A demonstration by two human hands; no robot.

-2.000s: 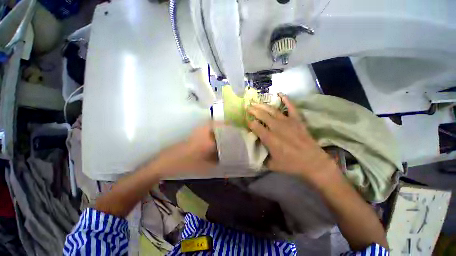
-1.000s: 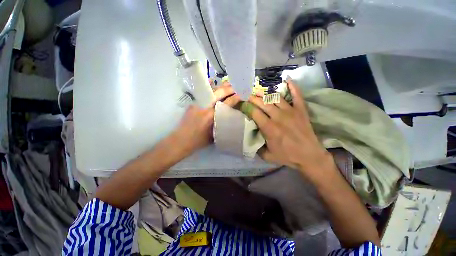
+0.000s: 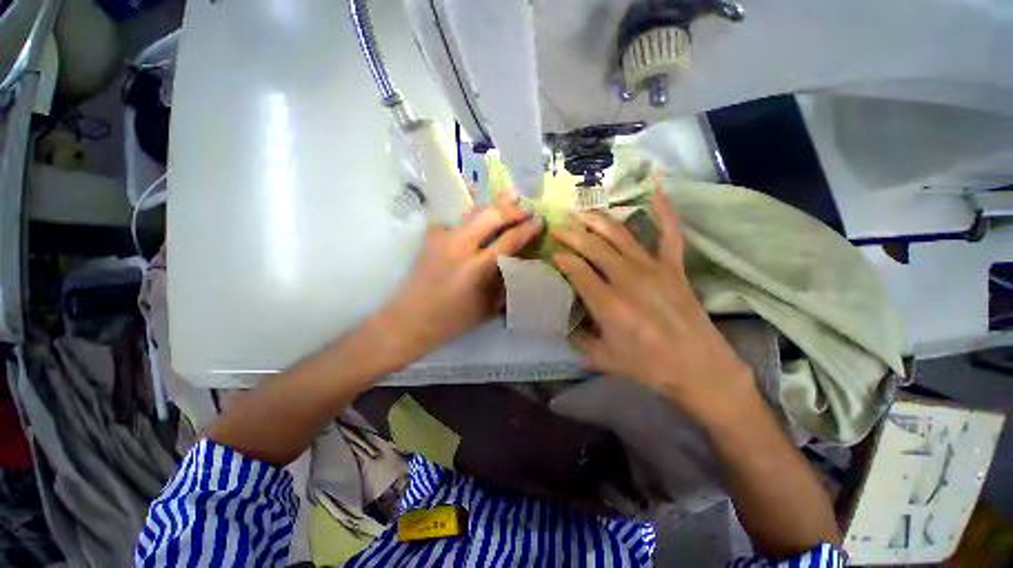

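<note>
A soft cloth, pale green on one side (image 3: 766, 244) and taupe on the other, lies at the sewing machine (image 3: 500, 78) and hangs over the table edge. My left hand (image 3: 455, 272) pinches its yellowish-green part just left of the presser foot area. My right hand (image 3: 639, 294) lies spread on the cloth, fingertips beside the presser foot (image 3: 589, 166). A taupe flap (image 3: 535, 297) shows between my hands. The needle tip is hidden by the machine head and cloth.
A white lamp (image 3: 435, 166) on a silvery gooseneck stands left of the needle. A black slab (image 3: 774, 161) lies right of it. A ribbed cream knob (image 3: 655, 53) is above. A marked pale stool top (image 3: 925, 483) is at lower right. Taupe heaps (image 3: 94, 444) lie at left.
My left hand was blurred two seconds ago, then came to the cloth; its fingertips have since shifted slightly right. The taupe flap between my hands now shows less. My right hand stays on the cloth.
</note>
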